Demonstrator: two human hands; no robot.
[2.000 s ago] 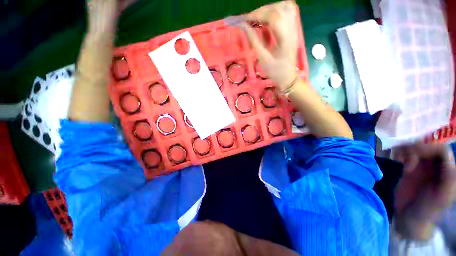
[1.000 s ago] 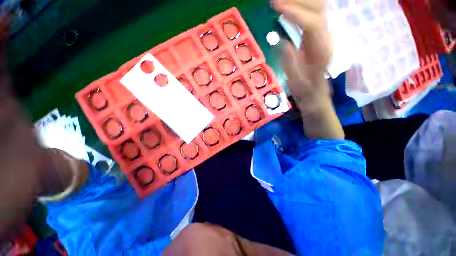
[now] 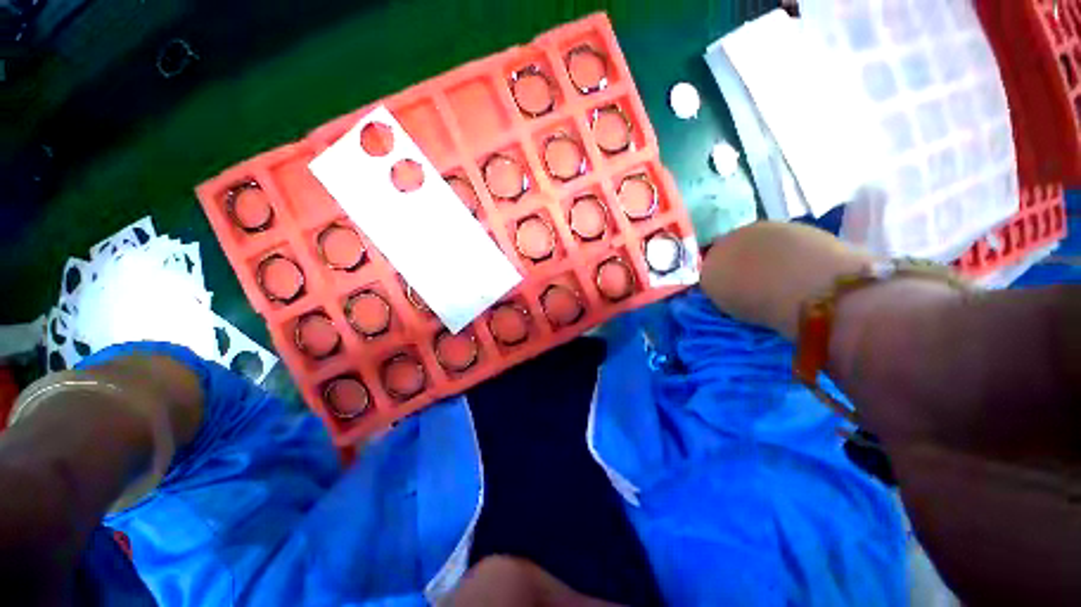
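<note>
My left hand (image 3: 53, 510) is dark and close to the camera at the lower left, cut off by the edge; its fingers do not show. My right hand (image 3: 984, 379) is large and dark at the lower right, also cut off, with its fingers hidden. Both are away from the red tray (image 3: 403, 95). Thin rings (image 3: 506, 177) lie in most of the tray's pockets that show. A white die-cut sheet (image 3: 433, 243) lies slantwise over the tray with two round holes at its far end, hiding some pockets.
Spent die-cut sheets (image 3: 130, 296) lie left of the tray. Right of it are two loose white discs (image 3: 684, 100), a white sheet stack (image 3: 788, 113) and a translucent cover (image 3: 936, 119) over red trays. A white piece with a ring lies at the tray's near right corner.
My right hand has moved from beside the tray's right end towards the camera at lower right. My left hand is now lower at the left edge. The view has shifted; the sheet stays on the tray.
</note>
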